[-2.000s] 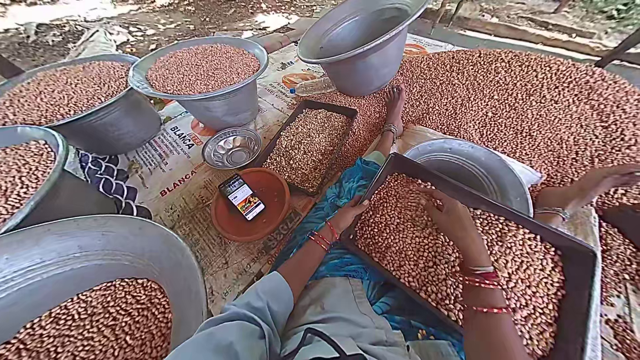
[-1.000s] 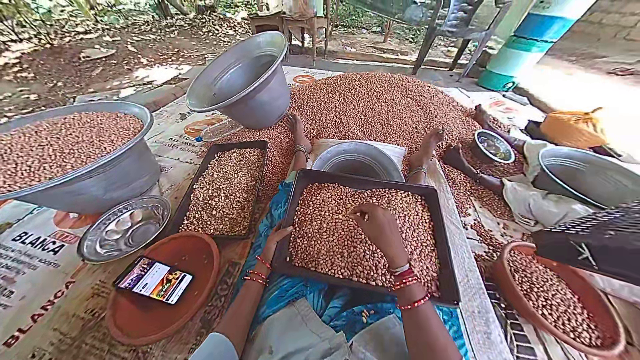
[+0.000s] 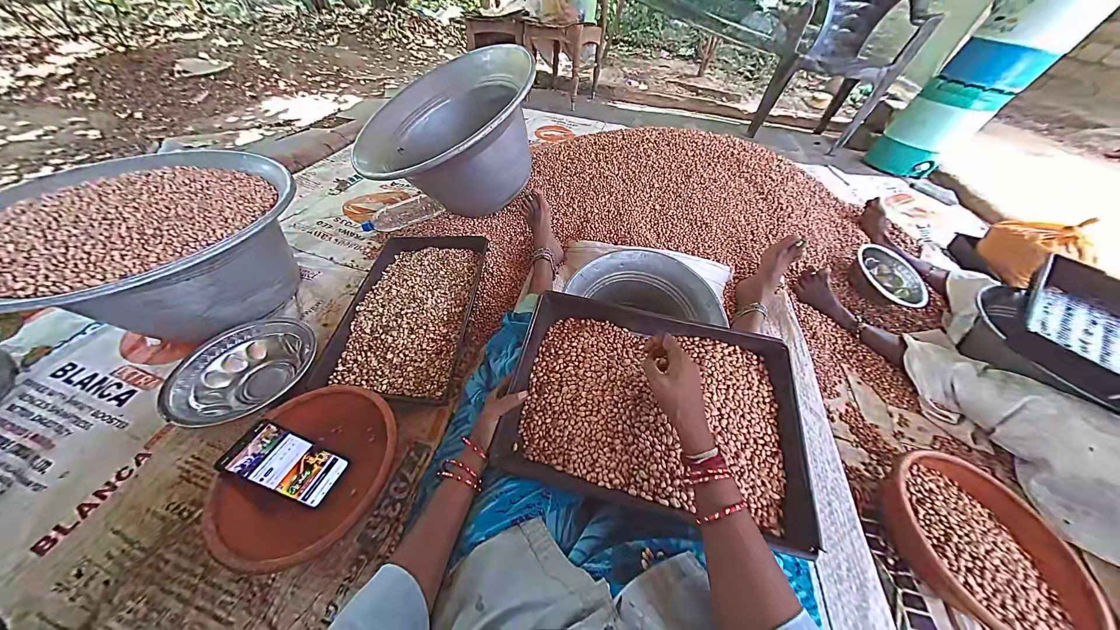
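Observation:
A dark rectangular tray [image 3: 792, 455] full of reddish-brown nuts or seeds [image 3: 604, 411] rests across my lap. My left hand [image 3: 497, 411] lies at the tray's left rim, fingers over the edge. Above the nuts, right of the tray's middle, my right hand [image 3: 674, 376] is raised with thumb and fingertips drawn together; whether a nut is between them cannot be told. Beyond the tray's far edge is a round metal basin [image 3: 647, 280], partly hidden by the tray. A second dark tray [image 3: 479, 262] with paler, broken-looking pieces lies to the left.
A large heap of nuts [image 3: 700, 184] spreads ahead, with a tilted metal tub [image 3: 507, 166] at its left. Left stand a full metal basin [image 3: 245, 280], a metal dish [image 3: 254, 372] and a clay plate [image 3: 236, 525] holding a phone [image 3: 284, 464]. Right are a clay bowl [image 3: 910, 534] and another person's feet [image 3: 822, 293].
The view has swung to the right since the first frame. My right hand has lifted from the nuts where it was two seconds ago. My left hand stays at the tray's left side.

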